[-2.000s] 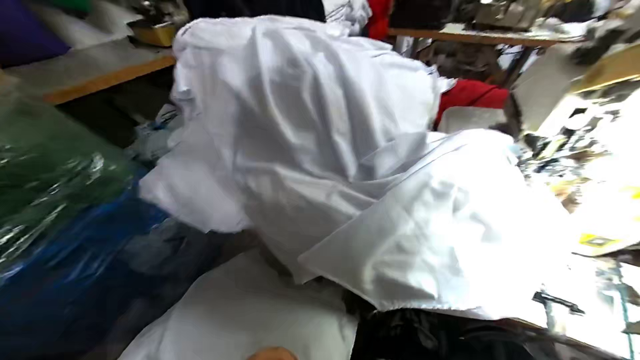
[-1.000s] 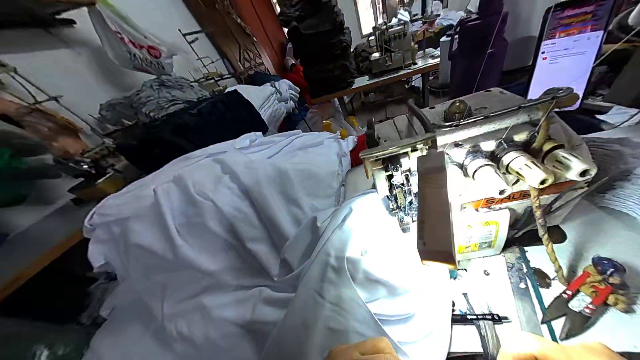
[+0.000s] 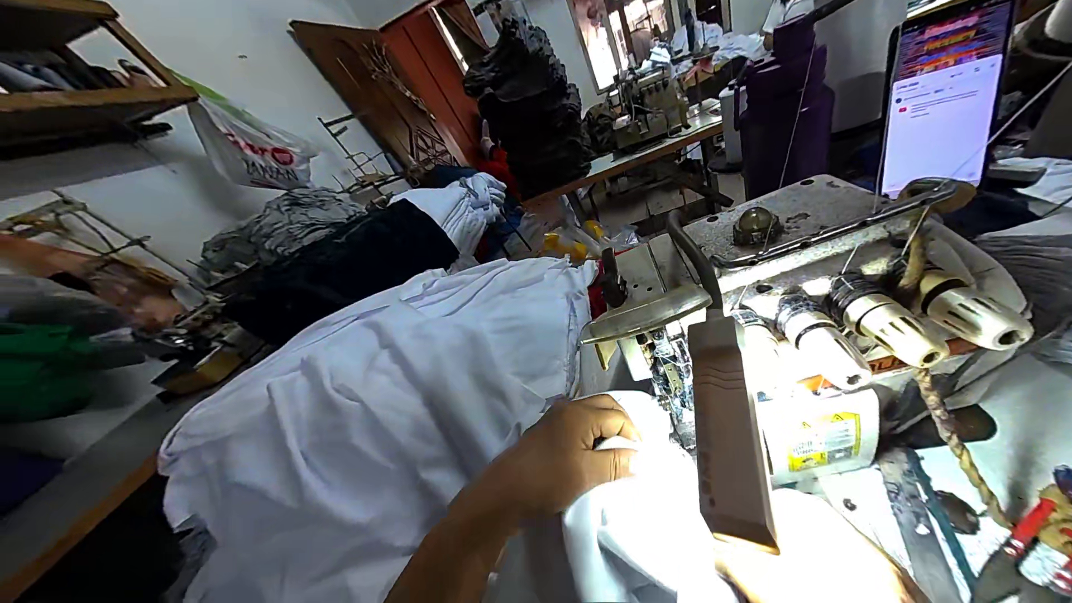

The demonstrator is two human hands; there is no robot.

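Observation:
White fabric (image 3: 377, 402) spreads over the left of the work surface and runs up to an overlock sewing machine (image 3: 812, 218). My left hand (image 3: 578, 452) pinches a fold of this fabric between thumb and fingers, just left of the needle area. A lamp (image 3: 729, 427) hangs in front of the machine and lights the cloth strongly. Below the lamp, my right hand (image 3: 812, 553) lies at the lower right beside the fabric, washed out by glare; its fingers are partly hidden, so its grip cannot be told.
Thread tension knobs (image 3: 896, 327) line the machine's front. A lit phone (image 3: 946, 100) stands behind it. Scissors (image 3: 1013, 544) with red on them lie at the lower right. Dark cloth (image 3: 360, 268) is piled behind the white fabric. Another sewing machine (image 3: 649, 109) stands on a far table.
The view has swung right and up to the machine. My left hand has come up from the bottom edge onto the fabric, and my right hand has moved left under the lamp.

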